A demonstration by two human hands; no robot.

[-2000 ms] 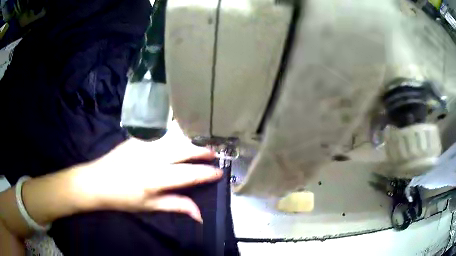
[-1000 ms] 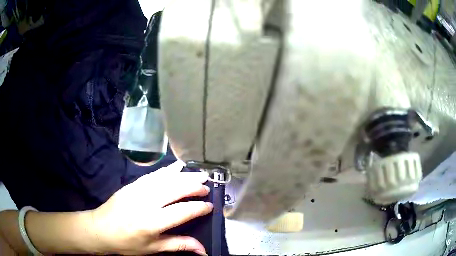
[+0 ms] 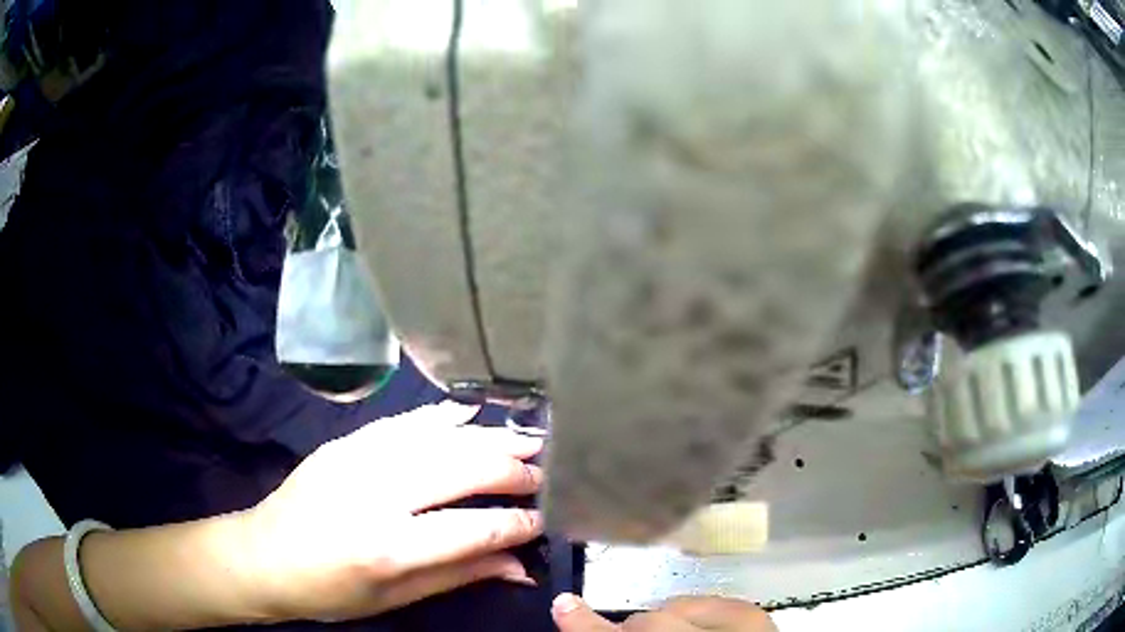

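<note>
The dark navy garment piece [image 3: 148, 309] lies bunched left of the off-white sewing machine head [image 3: 703, 272] and runs under it. My left hand [image 3: 383, 525] lies palm down on the cloth, fingers slightly apart, fingertips beside the presser foot [image 3: 528, 414]. The machine head partly covers the foot; the needle cannot be made out. A narrow dark strip [image 3: 565, 570] runs along the cloth's right edge. My right hand [image 3: 666, 615] is at the bottom edge, mostly cut off, one fingertip at the strip; its grip is not visible.
A dark green tube with a white band [image 3: 323, 309] hangs left of the head. A cream ribbed tension dial [image 3: 1009, 401] is at right. Black-handled snips [image 3: 1014, 525] lie below it on the bed. A small cream piece [image 3: 732, 527] sits near the head. White paper shows at the right.
My right hand has come into view at the bottom. My left hand stays flat beside the foot. The view has shifted, and the head now covers more of the needle area.
</note>
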